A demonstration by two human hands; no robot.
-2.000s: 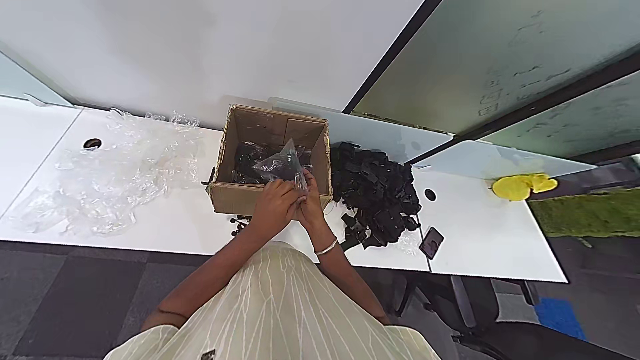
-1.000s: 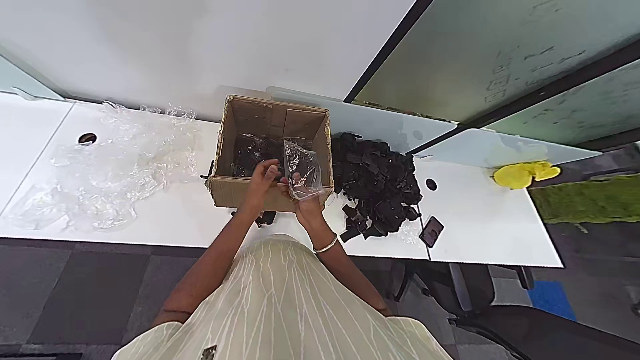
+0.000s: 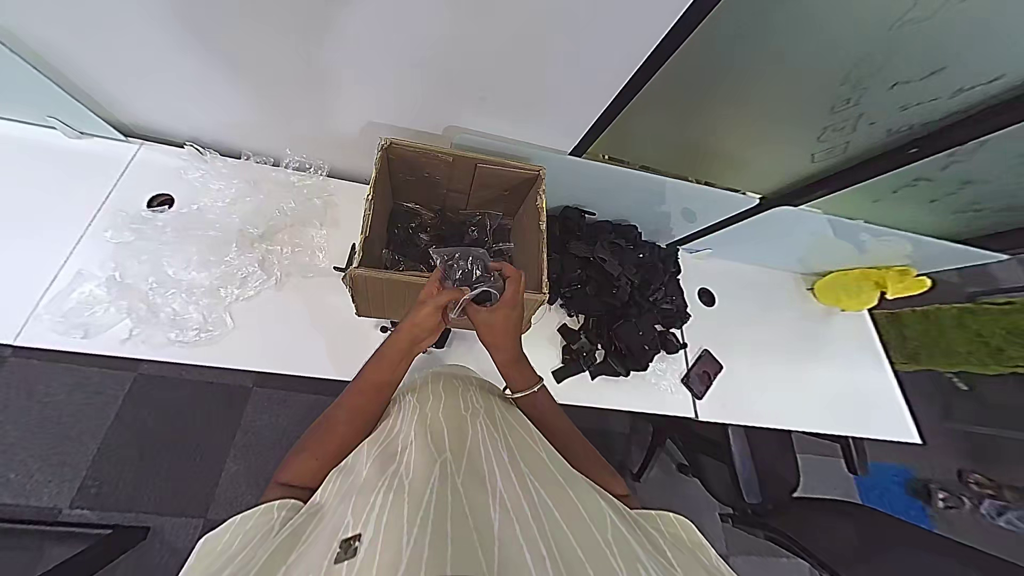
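Both my hands are over the near edge of an open cardboard box. My left hand grips the left side of a clear plastic bag with dark contents. On the bag's right side, my right hand grips it beside a dark round part. More bagged black parts lie inside the box. A heap of black plastic parts is to the box's right, and a pile of crumpled clear plastic bags lies to its left.
A phone lies on the white table near its front edge. Yellow cloth-like material is at the right end. Small black pieces show between the box and my body. A black office chair stands at the lower right.
The bag was held to the right, with my left hand apart from it, one second ago; now both hands grip it. A dark round part shows at its near end.
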